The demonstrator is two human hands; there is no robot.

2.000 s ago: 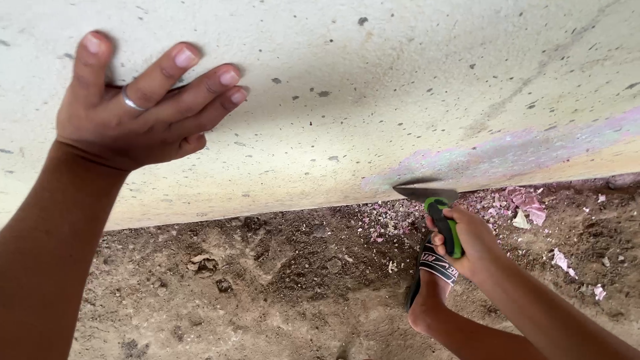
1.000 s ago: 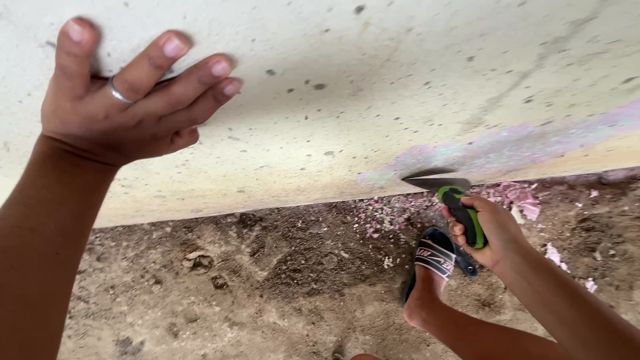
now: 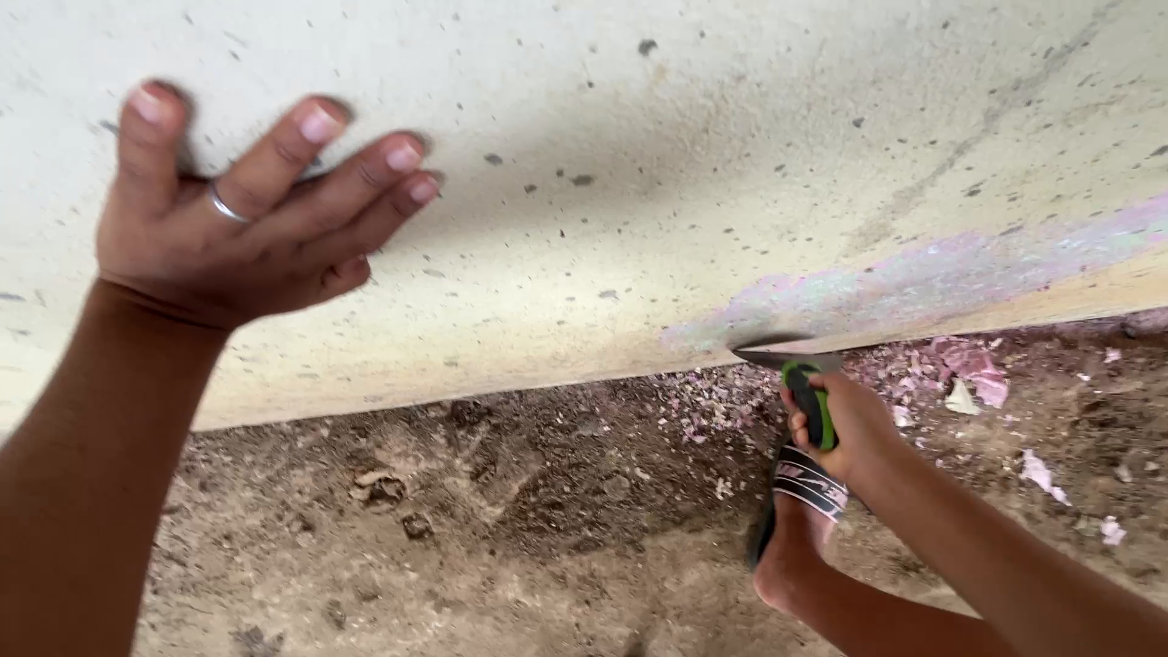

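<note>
My left hand (image 3: 246, 214), with a ring on one finger, rests spread against the speckled cream wall (image 3: 547, 228) at the upper left. My right hand (image 3: 844, 424) grips the black and green handle of a scraper (image 3: 810, 406) low at the wall. The scraper's flat metal blade (image 3: 789, 357) lies at the wall's bottom edge, its pointed corner by the left end of a patch of exposed pink and pale paint (image 3: 876, 283).
Pink paint flakes (image 3: 976, 370) and small chips (image 3: 703, 401) lie on the dirt ground (image 3: 456, 566) along the wall. My foot in a dark slide sandal (image 3: 808, 488) with light stripes stands just below my right hand.
The scraper in my right hand has shifted slightly along the wall's lower edge, with small changes in its tilt. My left hand stays spread on the wall.
</note>
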